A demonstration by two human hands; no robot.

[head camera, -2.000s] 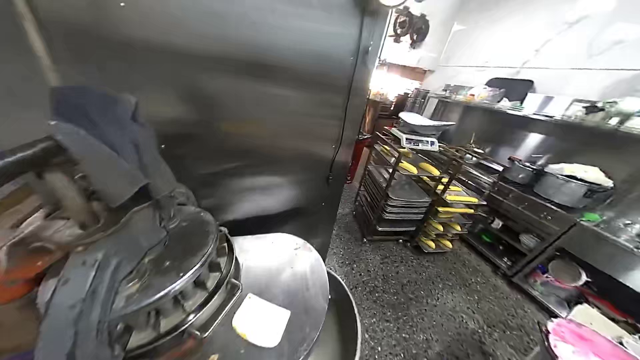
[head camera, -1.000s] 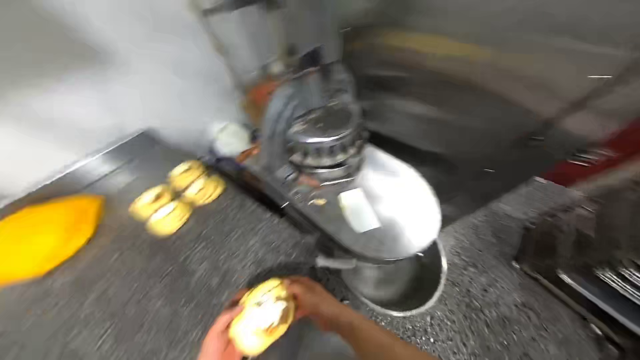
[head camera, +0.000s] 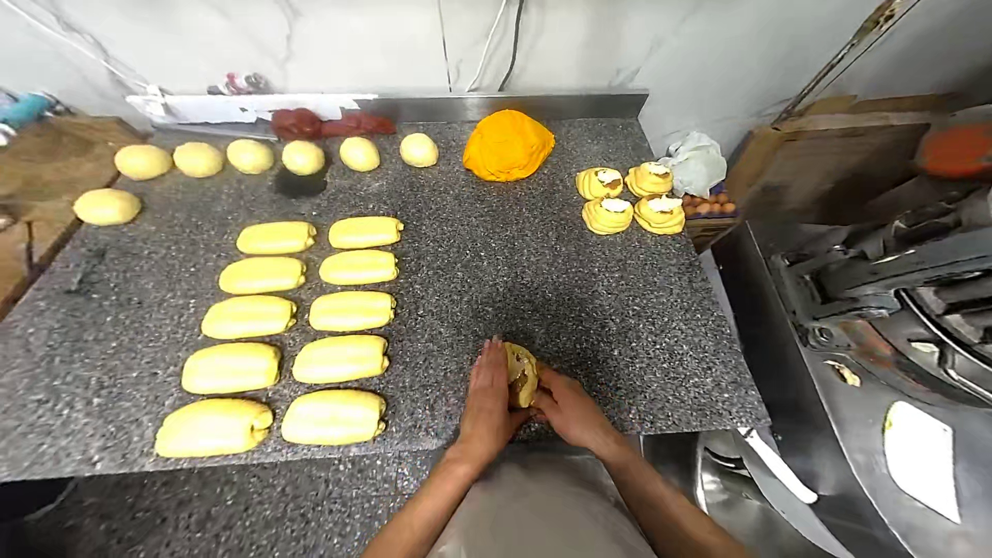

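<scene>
Near the front edge of the speckled stone counter, my left hand [head camera: 488,399] and my right hand [head camera: 572,407] hold a filled piece of yellow dough [head camera: 521,375] between them, its pale and brown filling showing. Four similar dough pieces with white tops [head camera: 607,215] sit in a group at the back right. To the left lie two columns of rolled dough loaves [head camera: 339,359]. Round dough balls [head camera: 303,158] line the back left, and a large orange dough mass [head camera: 508,146] rests at the back middle.
Right of the counter stands a metal machine [head camera: 883,302] with a white plastic scraper [head camera: 922,459] on its tray. A white-handled knife [head camera: 777,465] lies below the counter's right corner. Eggs [head camera: 709,204] and a plastic bag [head camera: 696,163] are beyond the back right.
The view has swung from the room and machine to the counter. The filled dough was in both hands one second ago and is still held, now low over the counter.
</scene>
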